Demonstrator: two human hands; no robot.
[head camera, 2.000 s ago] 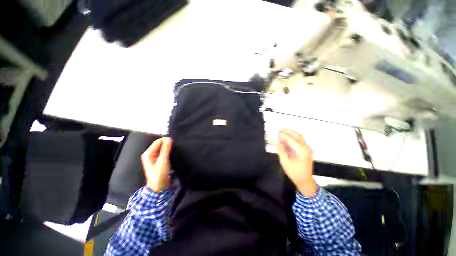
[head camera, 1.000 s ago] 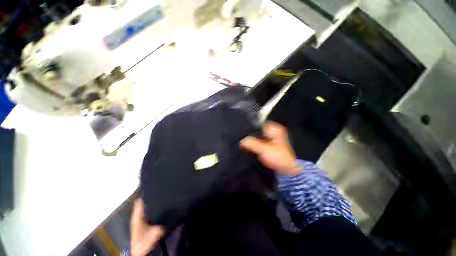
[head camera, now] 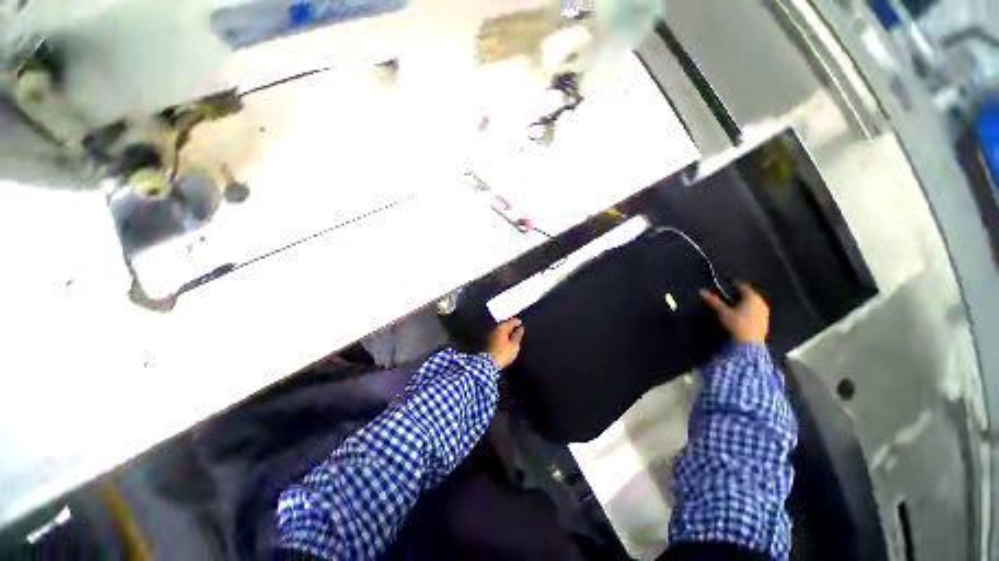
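A black fabric panel [head camera: 613,340] with a thin pale curved line along its upper right edge lies to the right of the seat, below the table level. A small beige-yellow label [head camera: 672,300] is on its face. My left hand [head camera: 506,343] is at the panel's left edge, fingers bent; whether it grips the fabric is not clear. My right hand [head camera: 743,313] is at the panel's right edge by the pale line, thumb and fingers on the edge.
The white sewing machine table [head camera: 329,296] fills the left and top, with the machine's needle area [head camera: 153,181] at upper left. Red-and-black snips [head camera: 506,206] lie near the table's front edge. A grey metal surface [head camera: 887,362] is at the right.
The view has turned right. The panel that both hands held over the lap is no longer seen in them. Both hands have moved to the panel beside the seat.
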